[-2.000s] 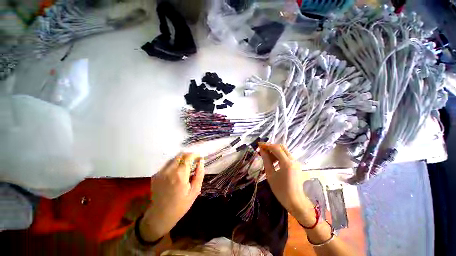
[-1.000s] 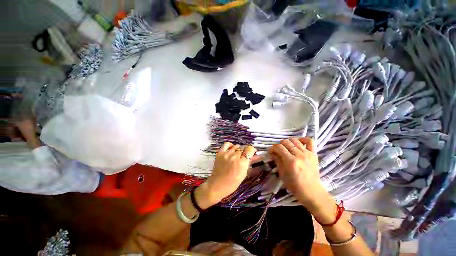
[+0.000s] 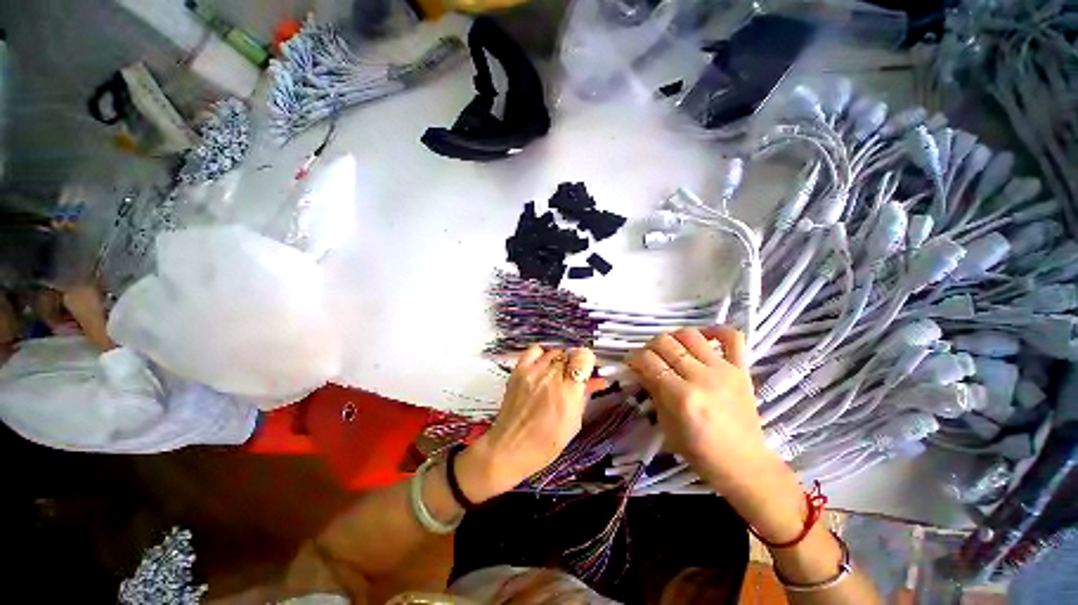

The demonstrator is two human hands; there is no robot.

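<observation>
A row of white cables (image 3: 656, 319) has dark reddish wire ends (image 3: 532, 313) pointing left. My left hand (image 3: 546, 396) is at these wire ends, its fingers bent together. My right hand (image 3: 700, 384) is just right of it, fingers closed over the cables. What the fingertips pinch is hidden under both hands. More wire ends (image 3: 609, 520) hang below the hands over the dark-covered lap. A small heap of flat black sleeves (image 3: 546, 242) lies just behind the wire ends. The white moulded connectors (image 3: 895, 231) fan out to the right.
A black curved item (image 3: 502, 106) and a clear bag (image 3: 615, 59) with black contents stand behind. A white bag (image 3: 225, 313) lies left, with another cable bundle (image 3: 313, 83) beyond. Another person's white sleeve (image 3: 112, 390) is at the left edge, near a red stool (image 3: 367, 431).
Over two seconds, both hands have come closer together at the cables. The view has shifted, bringing the other person's sleeve in at left. Since one second ago the hands have barely moved.
</observation>
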